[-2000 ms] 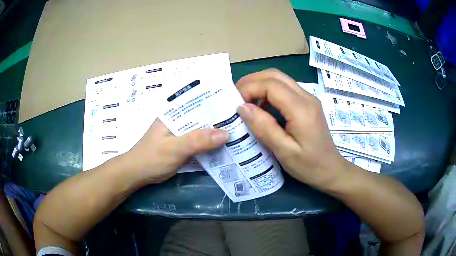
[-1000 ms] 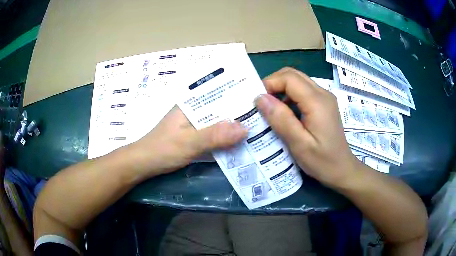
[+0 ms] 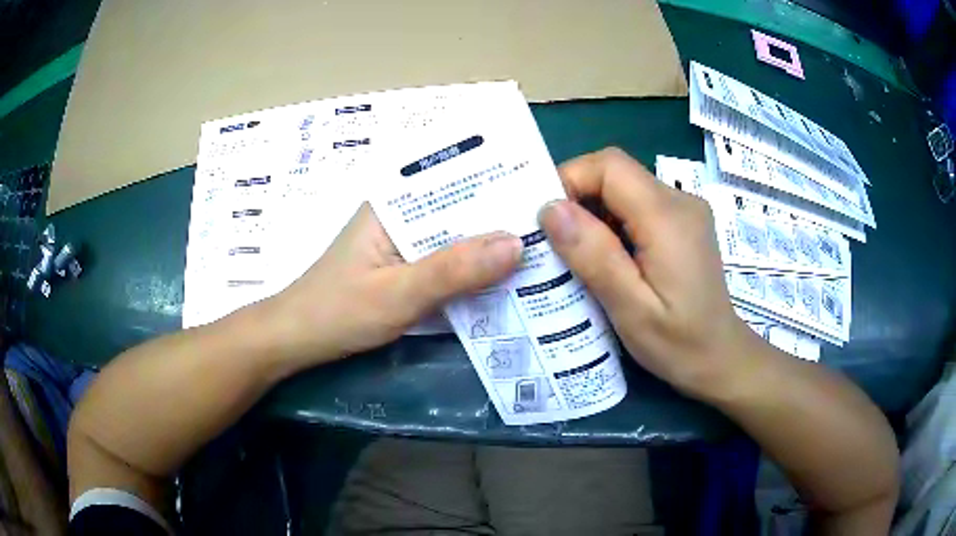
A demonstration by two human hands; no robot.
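A folded instruction sheet (image 3: 535, 304) with black heading bars and small pictures is held tilted between both hands over the bench's front edge. My left hand (image 3: 419, 277) grips its left side, thumb on top, fingers hidden behind it. My right hand (image 3: 639, 262) pinches its right edge between thumb and fingers. Flat unfolded sheets (image 3: 246, 236) lie behind and left of my left hand. A fanned pile of folded leaflets (image 3: 781, 236) lies to the right of my right hand.
A large tan cardboard sheet (image 3: 367, 47) lies behind the papers on the dark-green bench (image 3: 126, 262). A pink square frame (image 3: 777, 53) is at the far right. Small silver-white parts (image 3: 55, 264) lie at the left. Clear or metallic square parts (image 3: 941, 144) lie at the right edge.
The view has shifted, so things on the bench sit further right and higher than at first. My left thumb has moved slightly up along the folded sheet. Both hands still hold it.
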